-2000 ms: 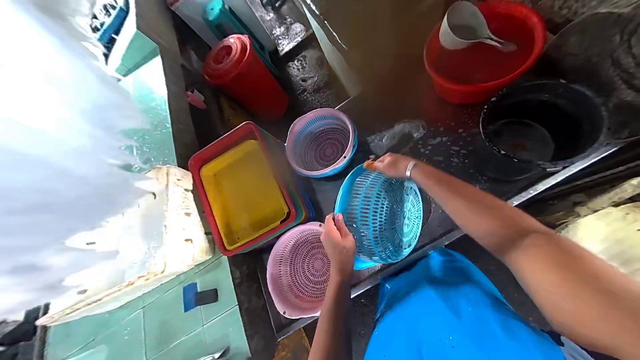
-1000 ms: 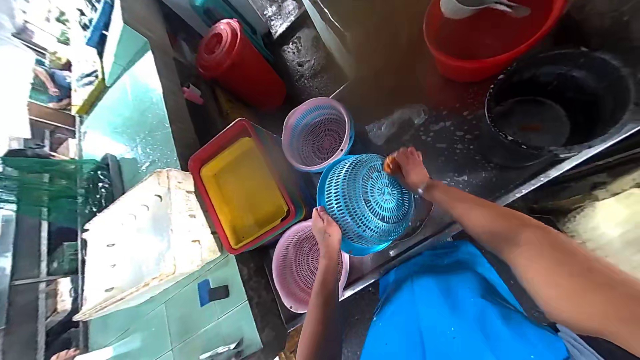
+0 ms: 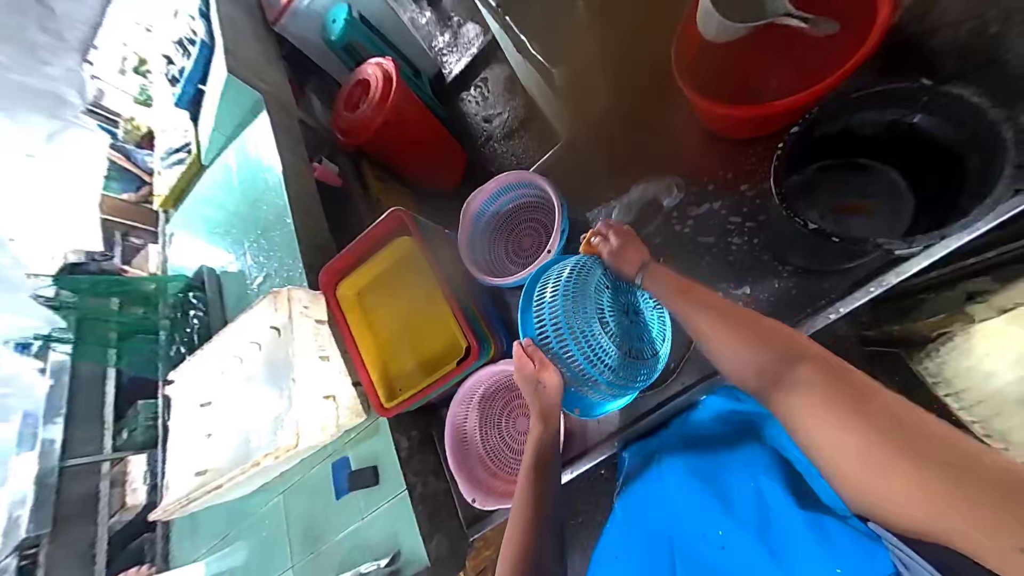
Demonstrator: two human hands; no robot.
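Note:
My left hand (image 3: 538, 379) grips the rim of a blue plastic colander (image 3: 604, 324), which is tilted with its slotted outer side towards me. My right hand (image 3: 620, 250) is closed around a small orange sponge or scrubber (image 3: 590, 242) at the colander's upper edge. Just beyond the blue colander stands a pink colander (image 3: 512, 224) with a blue one around it. Another pink colander (image 3: 488, 436) lies beneath my left hand and forearm, partly hidden by them.
Nested rectangular basins, a yellow one (image 3: 402, 320) innermost, stand at left. A lidded red container (image 3: 400, 120) is behind. At right are a red basin (image 3: 752, 116) holding a white dipper (image 3: 740, 20) and a black basin (image 3: 888, 172). A clear plastic bag (image 3: 640, 198) lies on the wet counter.
The blue colander has been tipped from its earlier slant, so its slotted base now shows more fully. My right hand with the orange piece has moved along its upper side.

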